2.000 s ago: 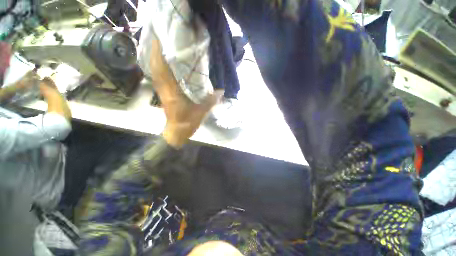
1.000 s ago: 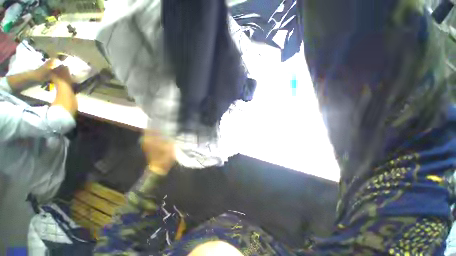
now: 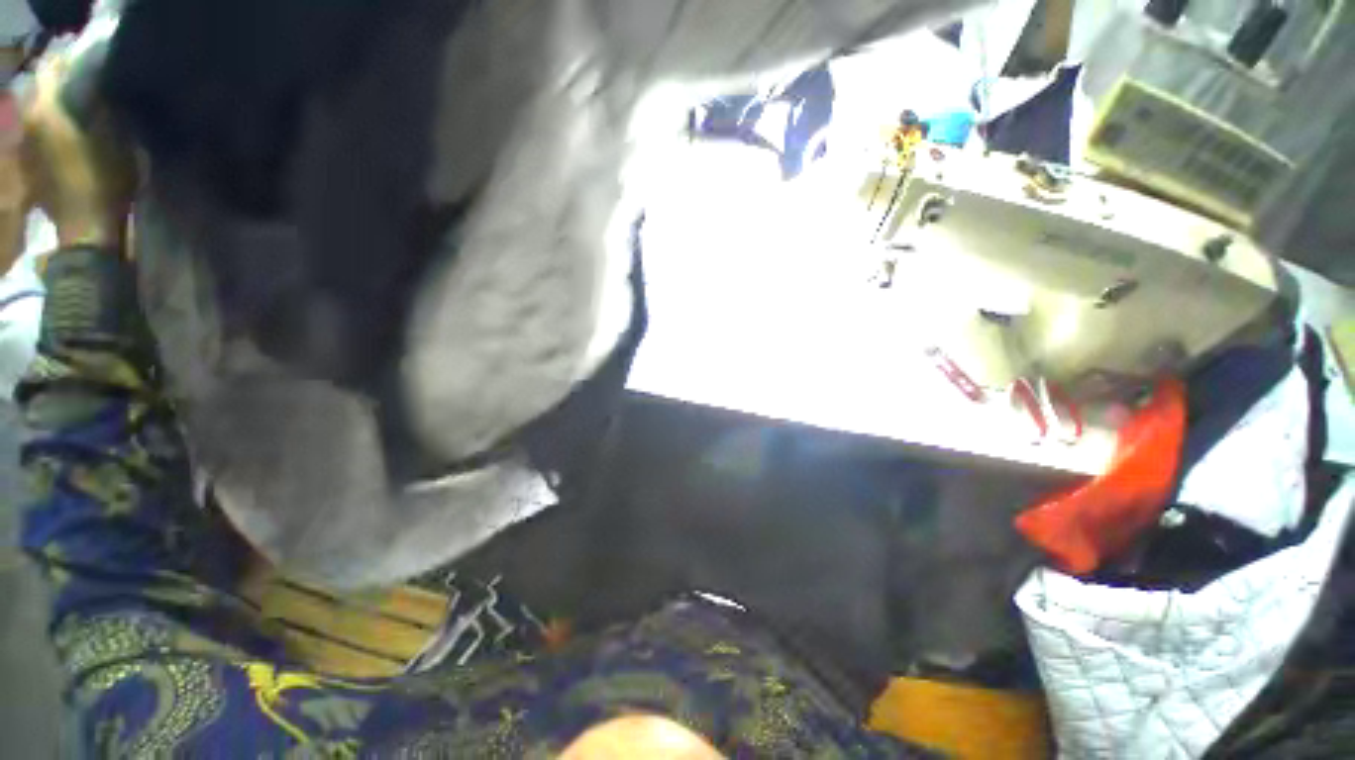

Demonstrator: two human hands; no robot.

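A large garment piece of navy fabric (image 3: 283, 164) and pale grey-white lining (image 3: 505, 297) hangs across the left and centre, partly blurred. Its lower edge hangs in front of the table edge. My left hand (image 3: 78, 164) is at the upper left, raised, closed on the garment's edge; its fingertips are partly hidden. My right hand is out of the picture. The pale sewing machine (image 3: 1077, 260) stands on the white table (image 3: 728, 319), right of the garment.
Red snips (image 3: 956, 374) and red-handled scissors (image 3: 1049, 408) lie beside the machine. A red-orange bag (image 3: 1107, 505) hangs at the right table edge. White quilted pieces (image 3: 1137, 653) are at lower right. A yellow-brown slatted seat (image 3: 349, 624) shows below. Navy fabric (image 3: 795, 119) lies at the back.
My left hand has moved up and left with the garment, which now spreads across the left. My right sleeve has left the view, and the machine and red bag now show.
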